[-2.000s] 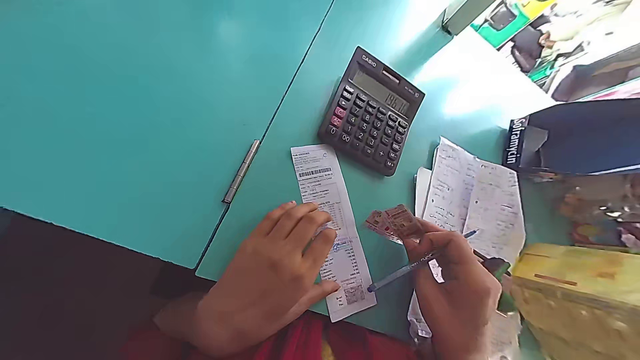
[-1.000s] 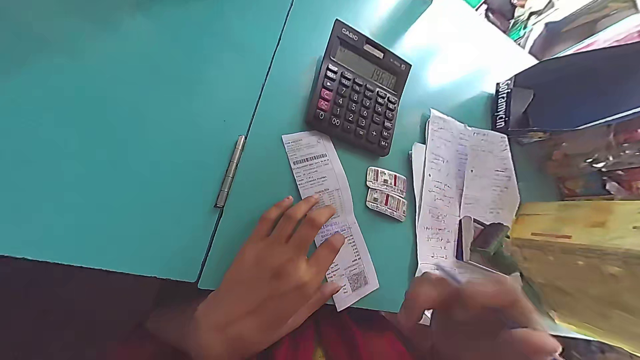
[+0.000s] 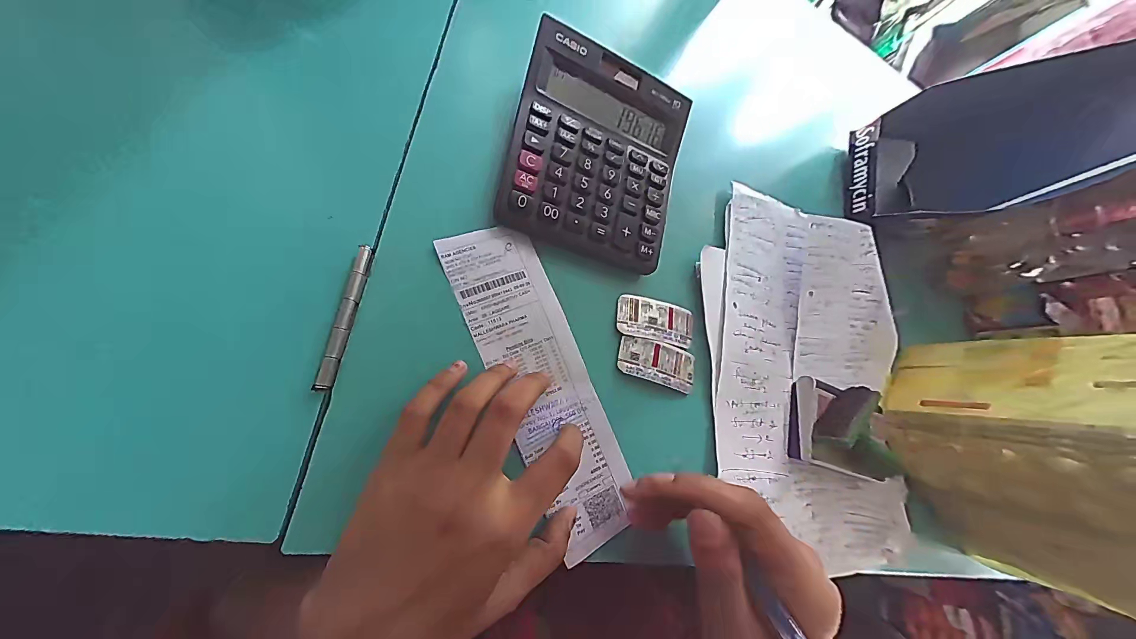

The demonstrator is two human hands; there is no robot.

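Observation:
My left hand (image 3: 461, 488) lies spread over the lower left part of a long printed paper receipt (image 3: 568, 373), fingertips on the paper. At the receipt's lower right corner is my right hand (image 3: 737, 532), slightly blurred, its index fingertip by the paper's edge and a blue pen (image 3: 774, 605) held in the hand. Two small foil medicine strips (image 3: 655, 344) lie one beside the other to the right of the receipt. Above the receipt's top end sits a black Casio desk calculator (image 3: 593, 146) with digits on its display.
Handwritten sheets (image 3: 763, 311) lie right of the strips, with a small dark object (image 3: 839, 417) on them. A yellow box (image 3: 1012, 444) and an open dark blue carton (image 3: 1003, 133) stand at the right. A metal hinge (image 3: 343, 318) spans the teal table's seam at the left.
The strips, in my right hand two seconds ago, now lie on the table. My right hand has since moved left to the receipt's lower corner. My left hand stays on the receipt.

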